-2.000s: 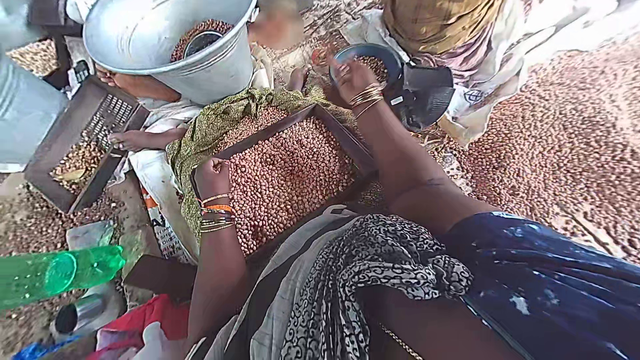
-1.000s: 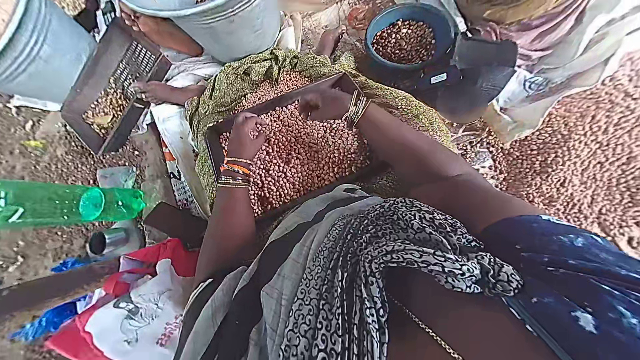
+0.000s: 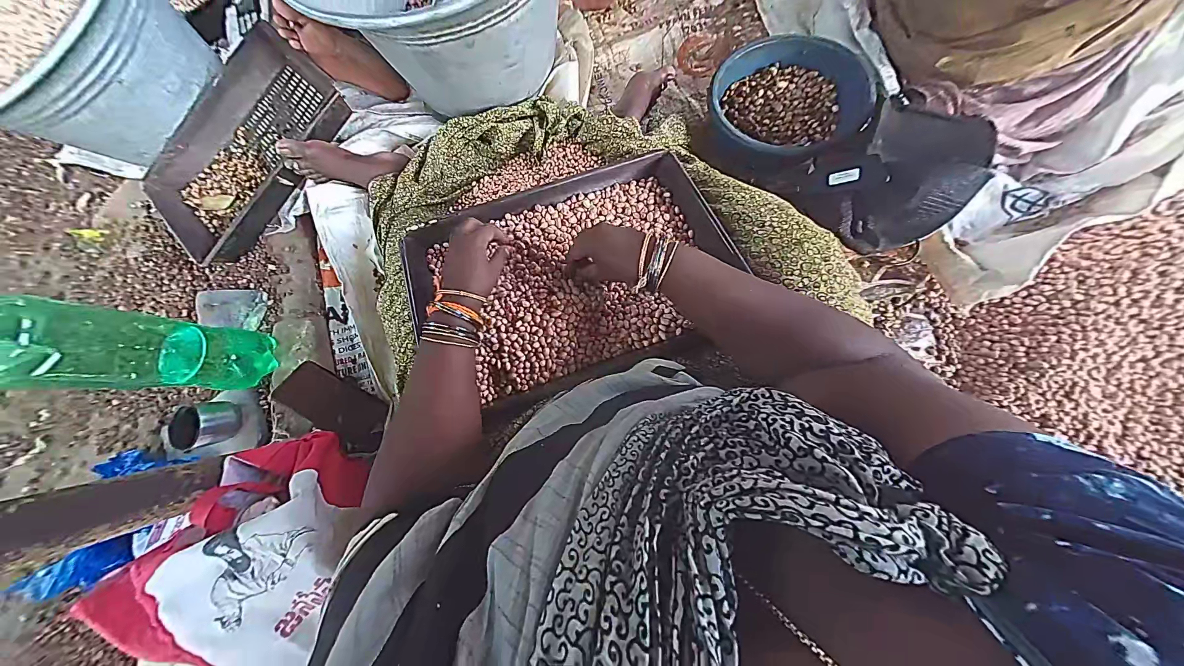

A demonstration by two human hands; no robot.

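A dark rectangular tray (image 3: 723, 215) rests at my lap, filled with small pinkish-brown nuts or seeds (image 3: 555, 324). At the tray's left side is my left hand (image 3: 474, 259), its fingers curled just over the nuts; whether it holds any does not show. Near the middle, my right hand (image 3: 603, 253) points down with its fingertips among the nuts, partly hidden. Beneath the tray's far edge lies a green patterned cloth (image 3: 786, 250) with more of the same nuts on it.
A blue bowl (image 3: 869, 88) of darker nuts stands far right beside a black plastic object (image 3: 934, 176). Metal tubs (image 3: 462, 55), a slotted crate (image 3: 176, 199) and another person's foot (image 3: 328, 162) are beyond. A green plastic bottle (image 3: 111, 347), steel cup (image 3: 205, 425) and printed bag (image 3: 240, 573) lie left.
My right hand was over by the blue bowl two seconds ago and is now down in the tray. My left hand has come from the tray's edge to over the nuts.
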